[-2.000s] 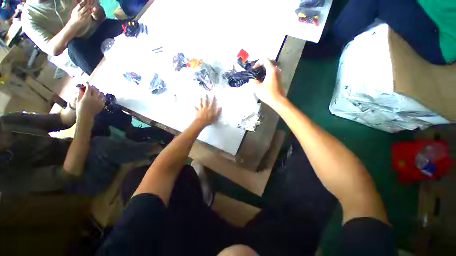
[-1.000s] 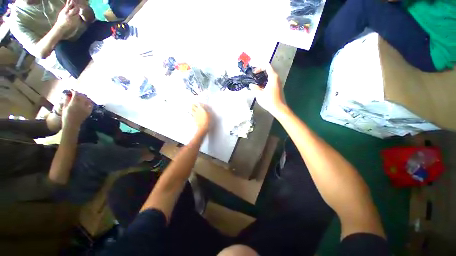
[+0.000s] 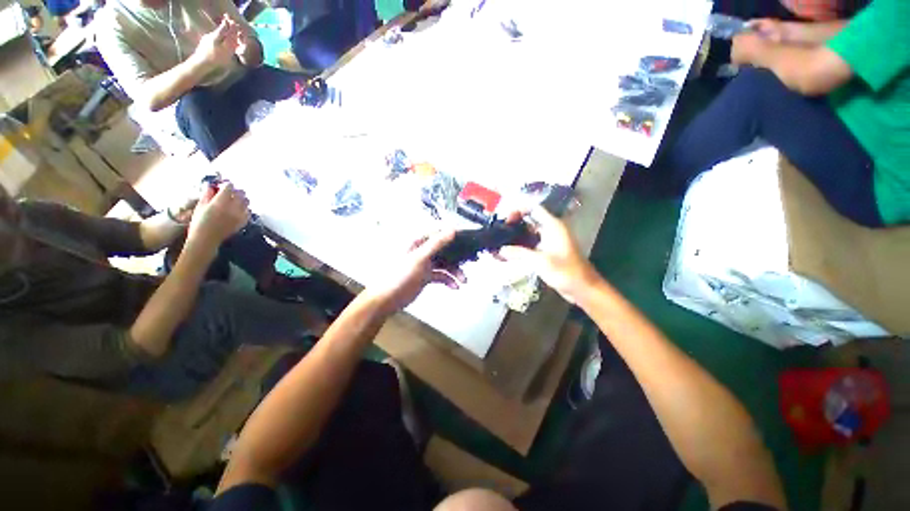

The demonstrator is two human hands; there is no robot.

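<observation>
A dark elongated bundle, like a black coiled cable (image 3: pixel 486 240), is held between both hands just over the near part of the white table top (image 3: pixel 459 324). My left hand (image 3: pixel 414 269) grips its left end. My right hand (image 3: pixel 554 250) grips its right end. A red piece (image 3: pixel 479 198) with a dark lower edge shows right above the bundle; whether it is joined to it I cannot tell. A dark bagged bundle (image 3: pixel 549 197) lies just beyond my right hand. Bagged dark sets (image 3: pixel 347 199) and one with an orange part (image 3: pixel 423 170) lie on the table at left.
Seated people (image 3: pixel 190 70) are at the left side. Another person in green (image 3: pixel 868 110) sits at the upper right near more bagged sets (image 3: pixel 644 92). A white-wrapped carton (image 3: pixel 733 240) and a red bag (image 3: pixel 833 404) are at right. Crumpled clear plastic (image 3: pixel 519 291) lies at the table's near-right edge.
My left hand has left the table top and taken hold of the dark bundle's left end. My right hand has kept its hold. The view has tilted up, showing more of the far table.
</observation>
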